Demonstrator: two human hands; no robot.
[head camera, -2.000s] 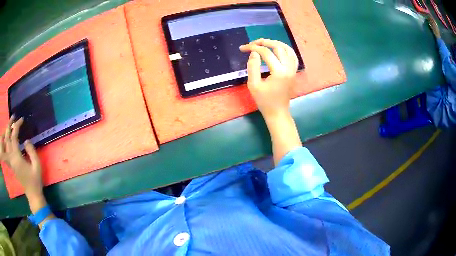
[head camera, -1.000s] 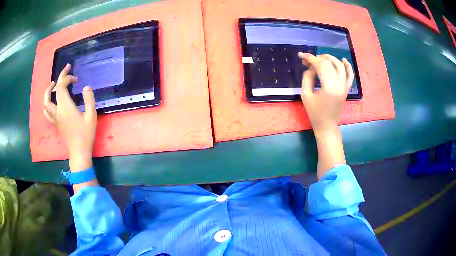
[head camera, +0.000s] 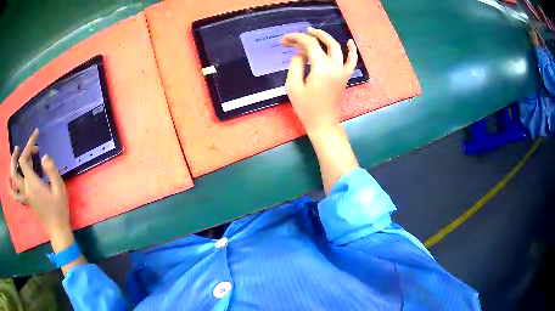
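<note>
The right tablet (head camera: 228, 73) lies on an orange-red foam tray (head camera: 243, 140); its dark screen shows a pale pop-up panel (head camera: 261, 54), and a small pale label (head camera: 209, 70) sits at its left edge. My right hand (head camera: 319, 76) is over this panel, fingers apart and bent, holding nothing. The left tablet (head camera: 58, 115) lies on another foam tray (head camera: 146, 146); its screen is pale with a dark block at its lower right. My left hand (head camera: 42, 188) is over its lower left corner, fingers spread, empty. Whether the fingertips touch the glass I cannot tell.
The trays lie side by side on the glossy green bench (head camera: 450, 79). A blue stool (head camera: 496, 130) stands beyond the bench at right, near a person's blue sleeve (head camera: 538, 115). A yellow line (head camera: 487, 197) crosses the floor. Yellowish clothing (head camera: 24, 294) shows at lower left.
The right screen has changed from the keypad to a pop-up panel. The left screen's pop-up has given way to a pale page with a dark block. The view has turned; both hands remain over the tablets.
</note>
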